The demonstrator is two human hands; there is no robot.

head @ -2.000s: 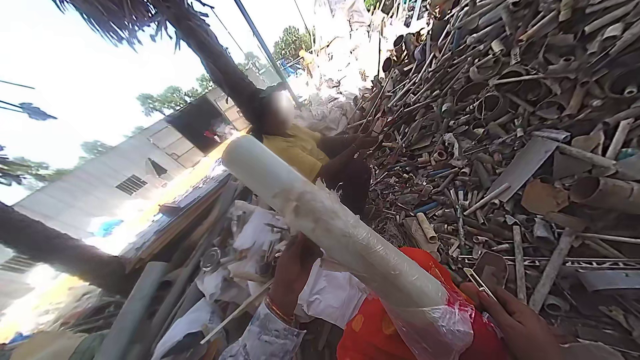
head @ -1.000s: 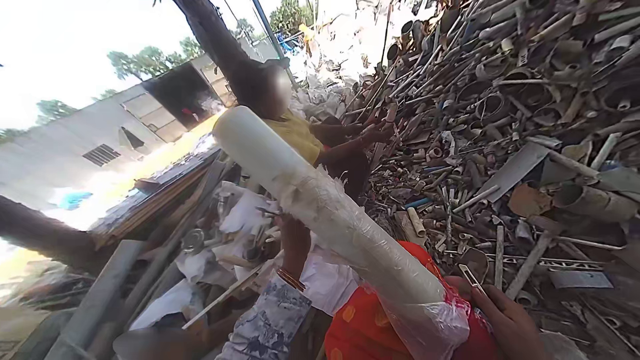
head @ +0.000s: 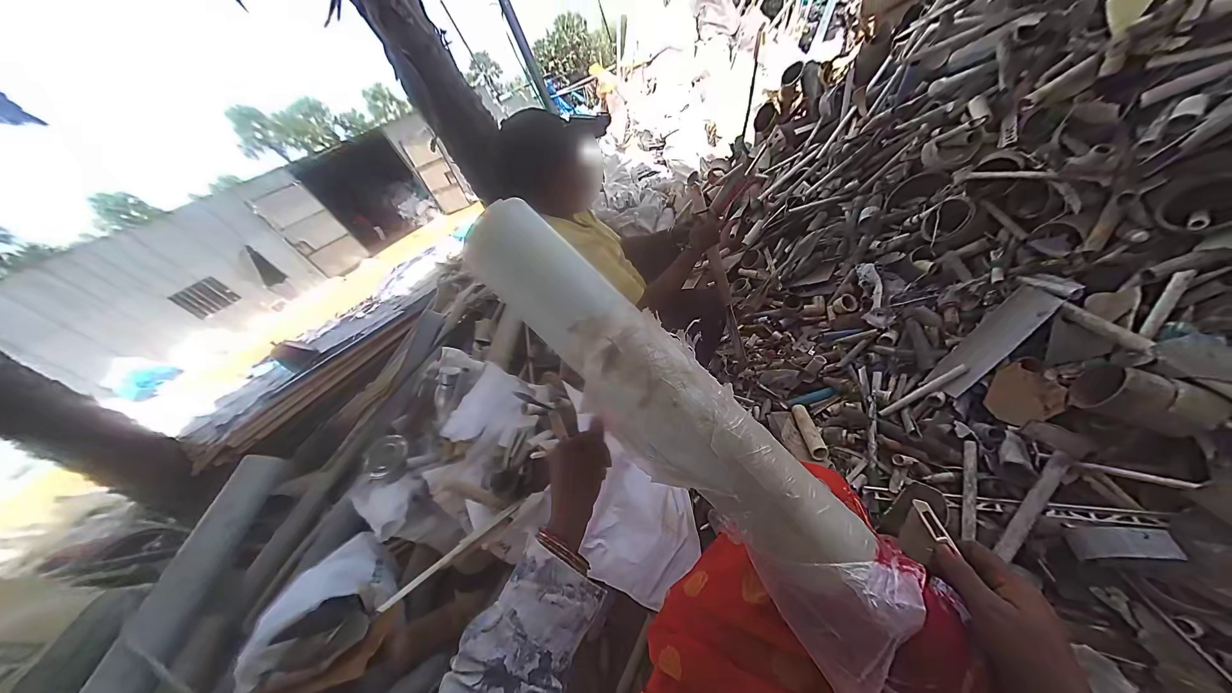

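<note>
A long pale plastic pipe (head: 674, 395), wrapped in torn, dirty clear film, lies slanting across the red cloth (head: 731, 616) over my lap. Loose film bunches around its lower end. My right hand (head: 1011, 606) grips a small slotted hand tool (head: 931, 527), its tip pointing up, beside that end. My left hand (head: 577, 467), with bangles at the wrist and a patterned sleeve, is raised just left of the pipe's middle. Its fingers are blurred against scrap behind them, and whether it holds anything is unclear.
A person in a yellow top (head: 602, 250) sits just beyond the pipe, hands near the scrap. A large heap of pipe scrap (head: 914, 212) rises on the right. Grey pipes (head: 183, 577) and white sacking (head: 322, 597) lie at left, near a leaning tree trunk (head: 438, 87).
My left hand has come away from the underside of the pipe to its left side. The right hand keeps the small tool by the lower end.
</note>
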